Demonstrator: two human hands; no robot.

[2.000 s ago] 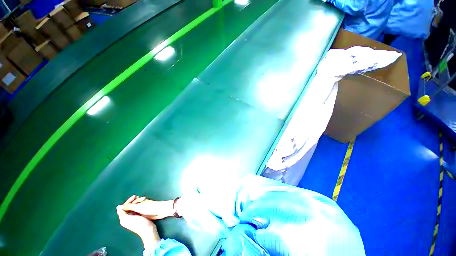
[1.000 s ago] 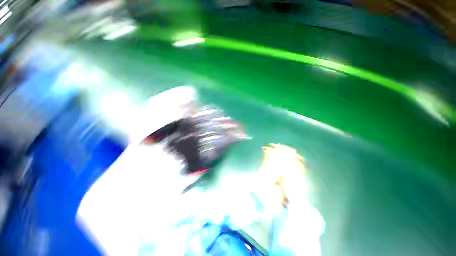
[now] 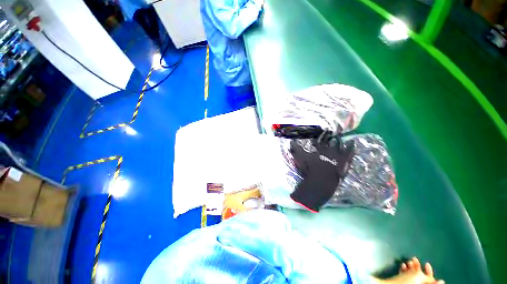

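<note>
A black coated work glove with a red cuff edge and small pale lettering lies across clear plastic bags on the green bench. One shiny bag with dark and red contents is under and right of it. Another bag, whiter from glare, lies behind. A hand at the bottom right is cut off by the frame edge. It follows the near blue sleeve and looks like my left hand. Its fingertips show on the bench, away from the glove, and its palm is hidden. My right hand is not distinguishable.
A bulky white sack or lined carton stands against the bench's left edge, with a printed label and a small brown carton beside it. A person in a blue smock stands farther along the green bench. Cartons sit far left.
The view has swung left and steadied. The bags, glove and white bulk, blurred a second ago, are now clear. The hands, together on the bench two seconds ago, are mostly out of frame.
</note>
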